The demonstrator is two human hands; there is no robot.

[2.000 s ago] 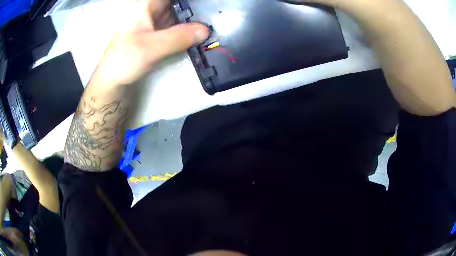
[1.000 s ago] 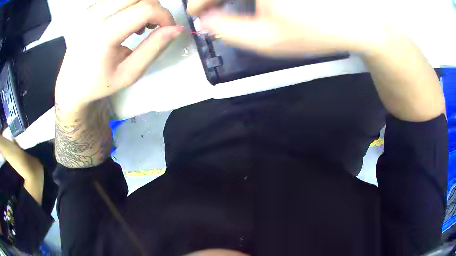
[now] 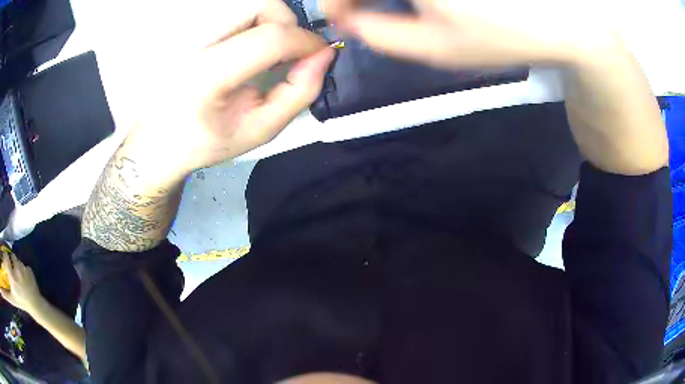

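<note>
A black unit housing [image 3: 428,82] lies on the white-covered bench at the top centre, its short fitting edge to the left. A small yellow and metallic wire end [image 3: 338,45] shows at that edge. My left hand [image 3: 248,90] is at this edge, thumb and index fingertips pinched together beside the wire; whether they hold it cannot be told. My right hand [image 3: 420,30] is blurred above the housing, fingers towards the same edge. The fingertips partly hide the fittings, and the housing's far side is cut off by the frame.
Black units [image 3: 67,112] stand on the bench at the left, one with a ribbed face. Another person's hand [image 3: 21,285] with something yellow shows at the lower left. Blue crates [image 3: 676,150] are at the right edge. The white bench cover [image 3: 285,142] ends in front of my body.
My left hand first drew back left from the housing edge, then returned to it. My right hand came from the housing's far side to the wire area and has since shifted slightly up and right.
</note>
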